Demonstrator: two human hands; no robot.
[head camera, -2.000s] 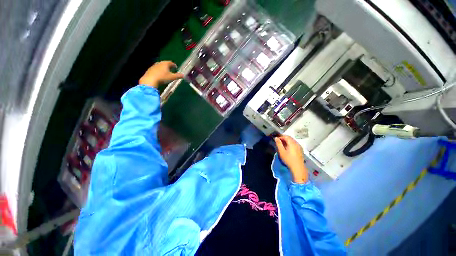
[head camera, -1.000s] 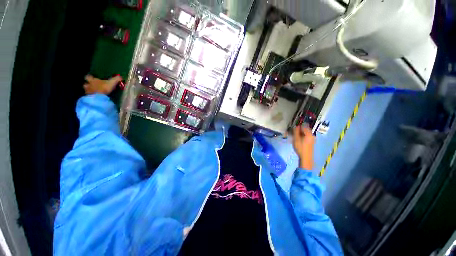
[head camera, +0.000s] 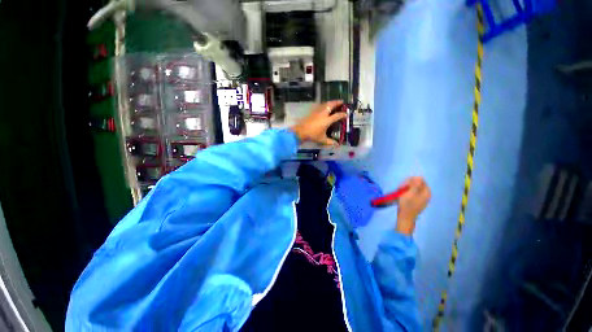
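My left hand (head camera: 319, 123) reaches over the right-hand station of the white machine. Its thumb and fingers are around a black-and-red phone unit (head camera: 339, 128) at that station; the fingers partly hide it. My right hand (head camera: 413, 196) is off the machine's right side, above the floor, and holds a red-edged phone unit (head camera: 389, 196) seen edge-on. Another phone unit with a pale screen (head camera: 258, 102) sits in the machine's left-hand station.
A clear tray (head camera: 161, 110) with two rows of phone units lies left of the machine. Beyond its pale rail, several phones lie on the green belt (head camera: 102, 152). A grey, blurred machine arm (head camera: 217, 26) crosses the top. Yellow-black floor tape (head camera: 472, 142) and a blue stool (head camera: 509, 19) are at the right.
My left hand has moved from beside the belt to the machine's right station. My right hand has moved away from the machine's front right with a phone unit. The view has turned.
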